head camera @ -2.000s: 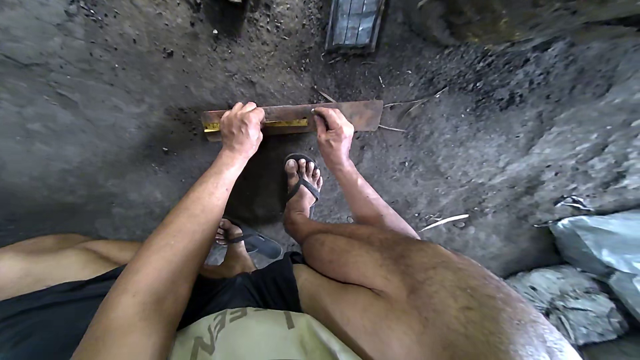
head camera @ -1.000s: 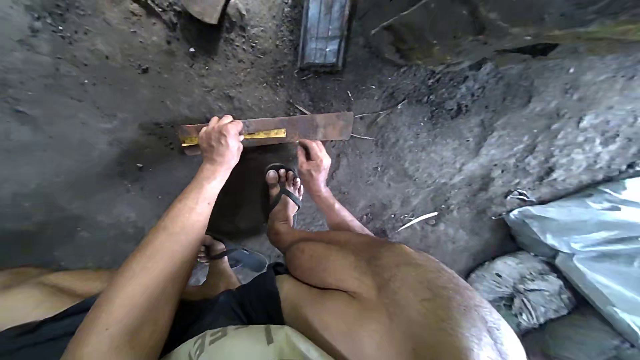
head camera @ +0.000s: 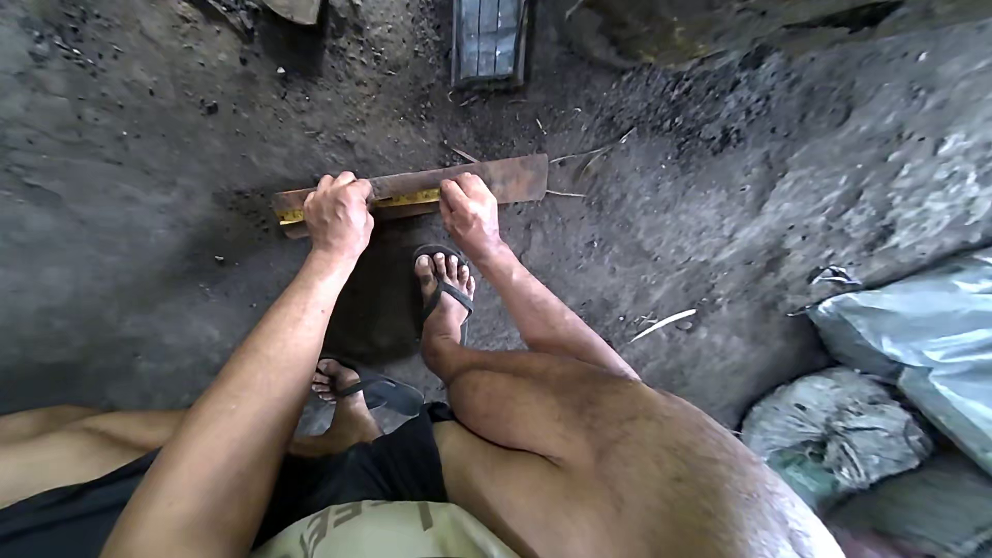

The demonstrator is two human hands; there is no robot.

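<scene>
A rusty flat metal bar (head camera: 515,178) lies across the dirt floor in front of my feet. Along its near side runs a yellow measuring tape strip (head camera: 411,199). My left hand (head camera: 339,213) is closed over the bar and the tape near the left end, with the tape showing on both sides of it. My right hand (head camera: 470,208) has its fingers bent at the right end of the visible tape, on the bar; what lies under the fingertips is hidden.
A dark frame with grey bars (head camera: 487,46) lies beyond the metal bar. At the right are a silvery plastic sheet (head camera: 922,318) and a crumpled sack (head camera: 841,426). My sandalled foot (head camera: 443,291) is just below the bar. A wooden piece (head camera: 294,9) is at the top.
My right hand was at the bar's lower edge a second ago and is now up on the bar at the tape. My left hand stays at the bar's left part.
</scene>
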